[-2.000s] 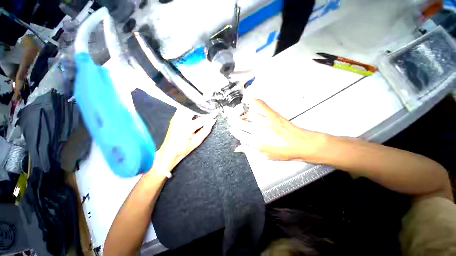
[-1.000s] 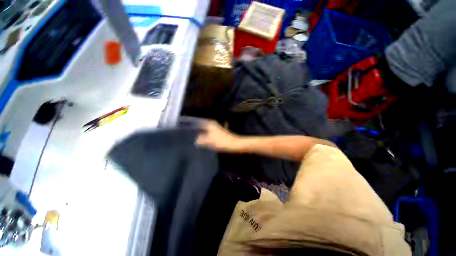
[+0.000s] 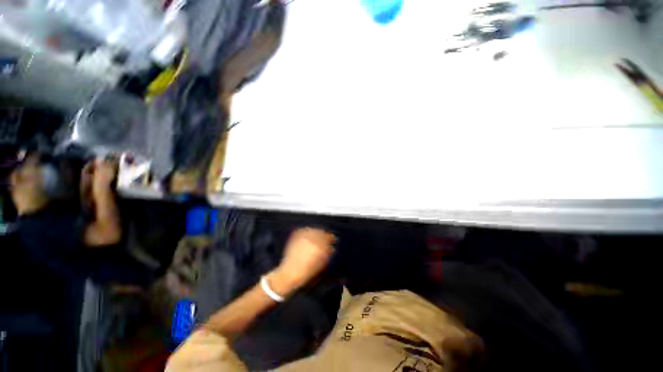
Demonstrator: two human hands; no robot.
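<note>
My left hand (image 3: 307, 256), with a white band at the wrist, is below the front edge of the white sewing table (image 3: 378, 145). Its fingers look curled, but blur and the dark background hide whether it holds cloth. My right hand is out of the picture. The layered grey-black cut pieces (image 3: 169, 127) hang at the table's left edge. The blurred metal needle parts (image 3: 488, 30) show at the top right.
The tip of the blue guard (image 3: 383, 9) is at the top edge. Thread snips (image 3: 641, 86) lie at the far right. Another person (image 3: 43, 243) is at the left, with a hand raised. Dark cloth and blue objects (image 3: 184, 320) are below the table.
The view has swung from the right side back to the left. The dark panel held by my right hand is no longer recognisable, and that hand has left the picture. My left hand has come into view.
</note>
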